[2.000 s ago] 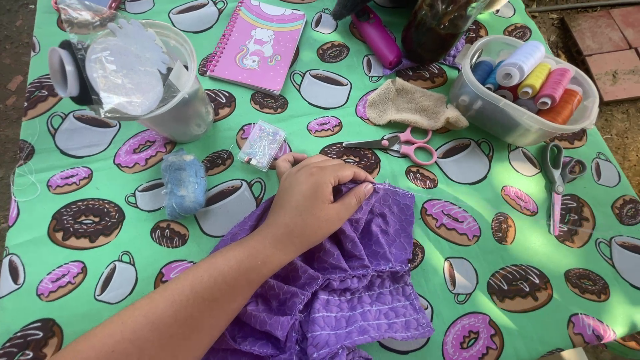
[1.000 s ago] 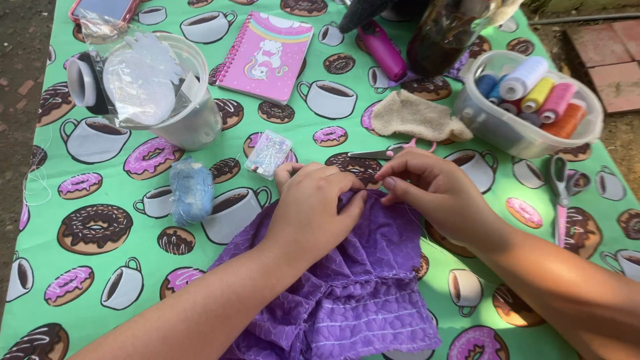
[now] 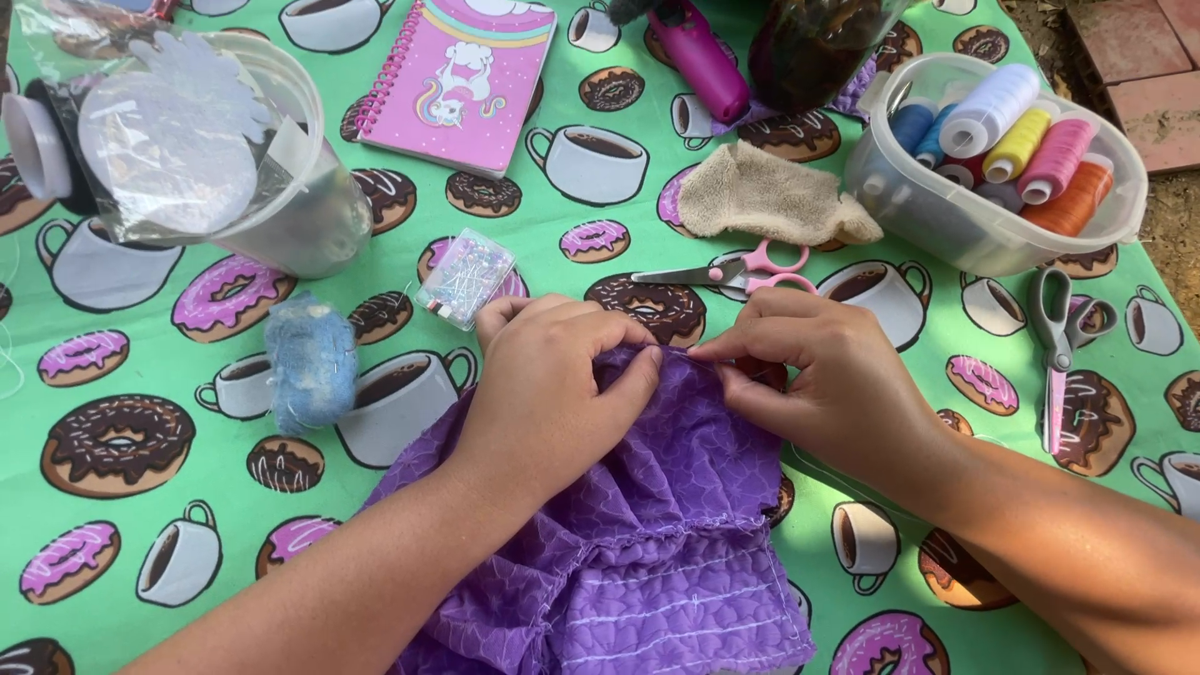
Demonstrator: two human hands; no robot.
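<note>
Purple fabric [image 3: 680, 450], gathered and sewn with rows of pale stitching, lies in front of me. My left hand [image 3: 562, 375] pinches its top edge between thumb and index finger. Just to the right, the fingertips of my right hand [image 3: 816, 366] are pinched together at the same edge; a needle may be between them, too small to tell. Pink-handled scissors [image 3: 741, 272] lie open just beyond my right hand. A clear box of pins [image 3: 466, 278] sits beyond my left hand, and a blue pincushion [image 3: 311, 364] is to its left.
A plastic tub of thread spools [image 3: 994, 187] stands at the back right, with grey-handled scissors [image 3: 1057, 347] nearby. A beige cloth [image 3: 769, 197], a pink spiral notebook [image 3: 459, 80], a magenta tool [image 3: 698, 61], a dark jar [image 3: 816, 47] and a plastic container [image 3: 319, 216] are farther back.
My right hand, out of view two seconds ago, has come in from the right and now meets the fabric's top edge beside my left hand.
</note>
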